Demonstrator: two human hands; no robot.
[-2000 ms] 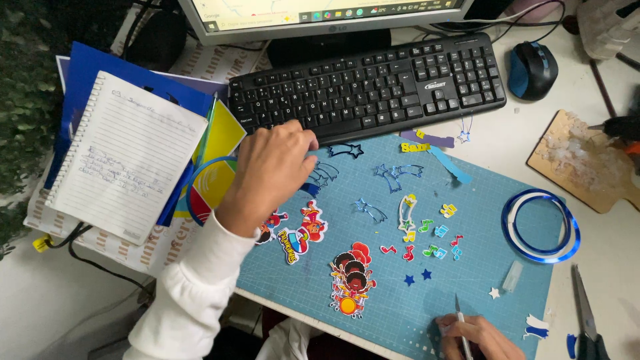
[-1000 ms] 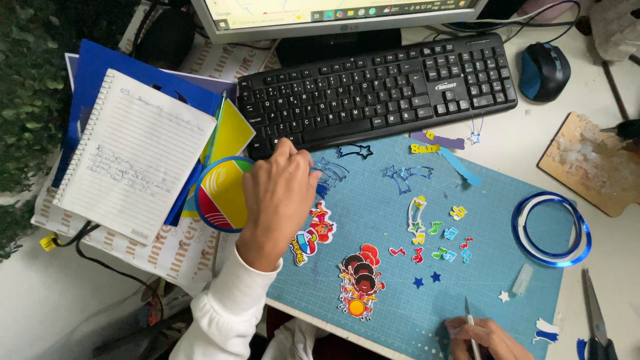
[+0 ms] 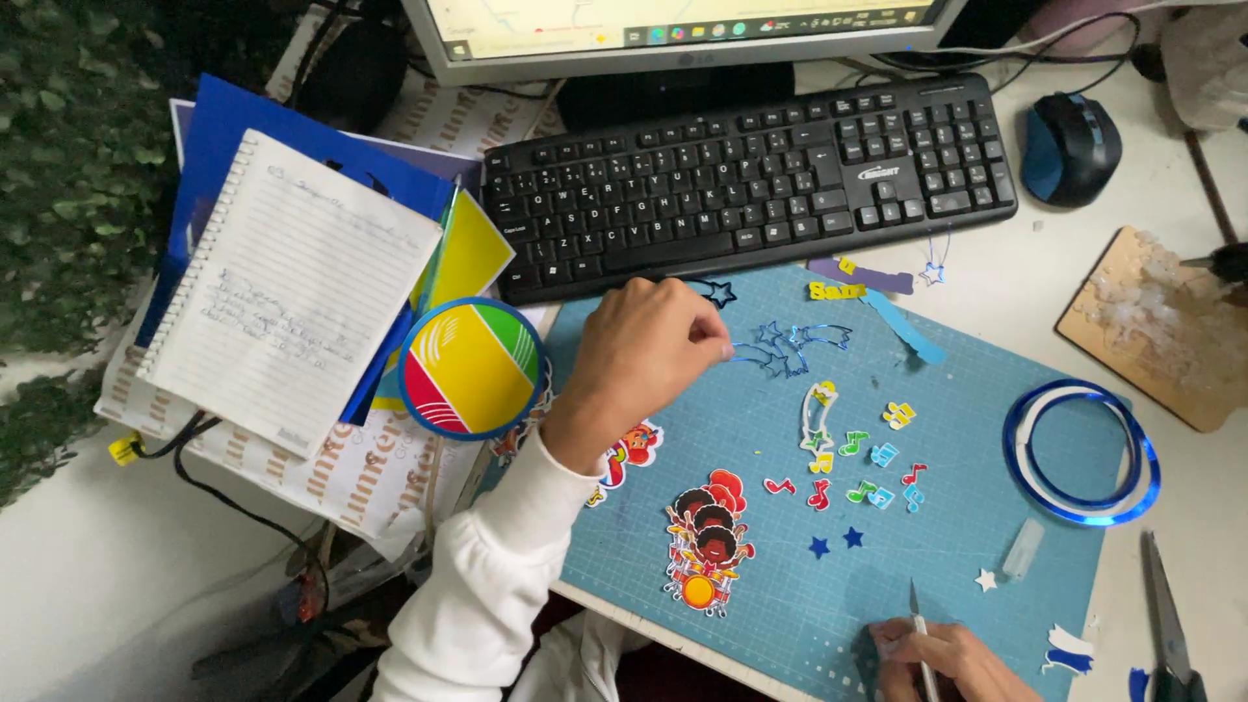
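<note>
My left hand is over the upper part of the blue cutting mat, thumb and forefinger pinched at the end of a thin blue star cutout. My right hand, at the mat's lower edge, holds a craft knife with its blade pointing up. Small paper music notes, dark blue paper stars and a stack of drummer cutouts lie between the hands. Other printed cutouts are partly hidden by my left wrist.
A black keyboard, a mouse and a monitor stand behind. Blue and white rings, scissors and a wooden board with dried glue lie right. A spiral notebook and a round striped card lie left.
My left hand has moved right, from the keyboard's lower edge to the blue star cutouts. My right hand keeps holding the knife in about the same place.
</note>
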